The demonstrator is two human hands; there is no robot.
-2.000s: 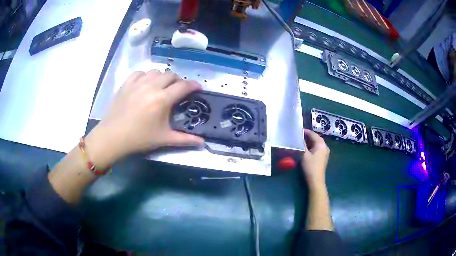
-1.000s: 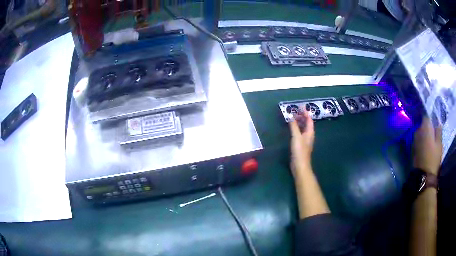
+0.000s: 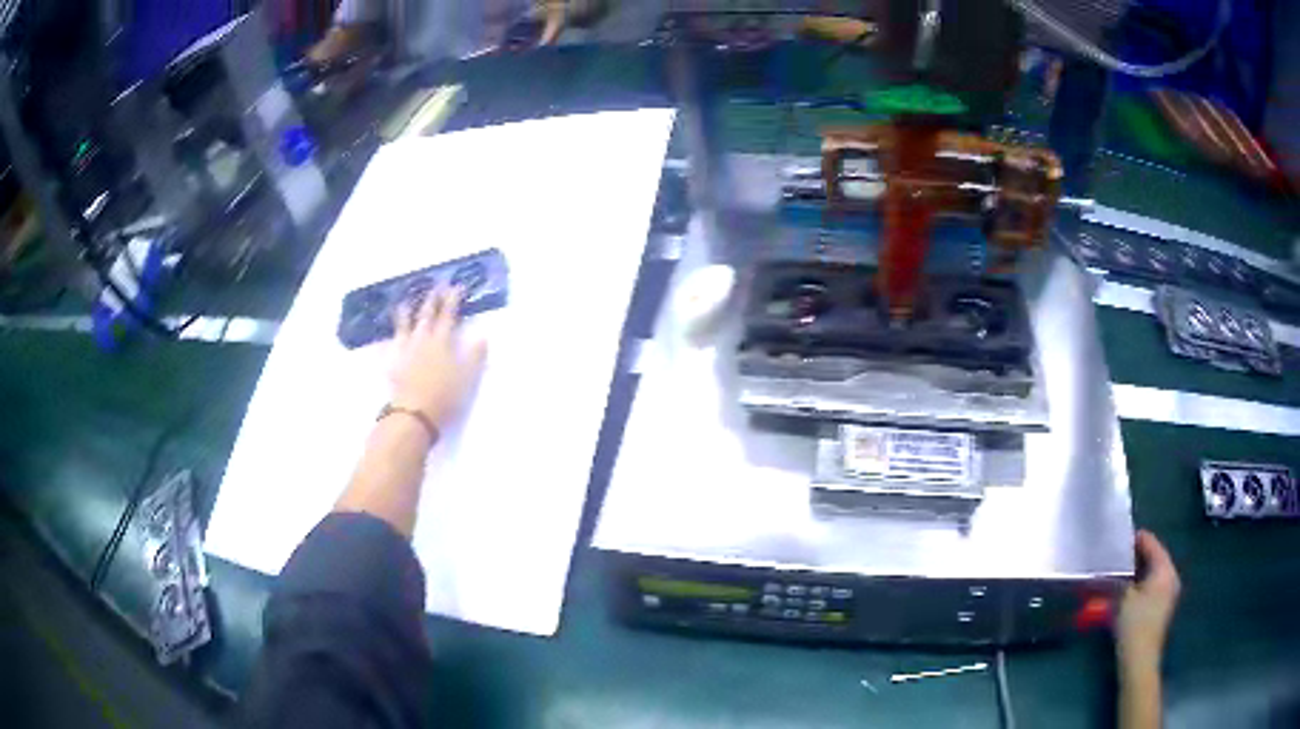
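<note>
A black three-fan unit [image 3: 485, 275] lies slantwise on the white sheet [image 3: 570, 257]. My left hand [image 3: 428, 373] reaches over its middle, fingers covering part of it and thumb apart; the unit looks flat on the sheet. Another black three-fan unit [image 3: 777, 342] sits on the fixture of the benchtop machine [image 3: 699, 499], under an upright red barrel [image 3: 905, 214] with a green top. The barrel hides part of its middle opening. My right hand [image 3: 1149, 598] is at the machine's front right corner, beside the red button [image 3: 1094, 612]; its fingertips are partly hidden.
A silver three-ring part [image 3: 174, 570] lies at the far left. A three-ring unit [image 3: 1250, 491] and a larger silver three-ring part [image 3: 1219, 328] are at the right. A thin pale stick [image 3: 938, 674] and a cable [image 3: 1004, 691] are before the machine. Other people's hands show at the back.
The view has swung left. My left hand has come into view at the unit on the sheet. My right hand has moved from the waiting unit to the machine's corner. The barrel now stands over the loaded unit.
</note>
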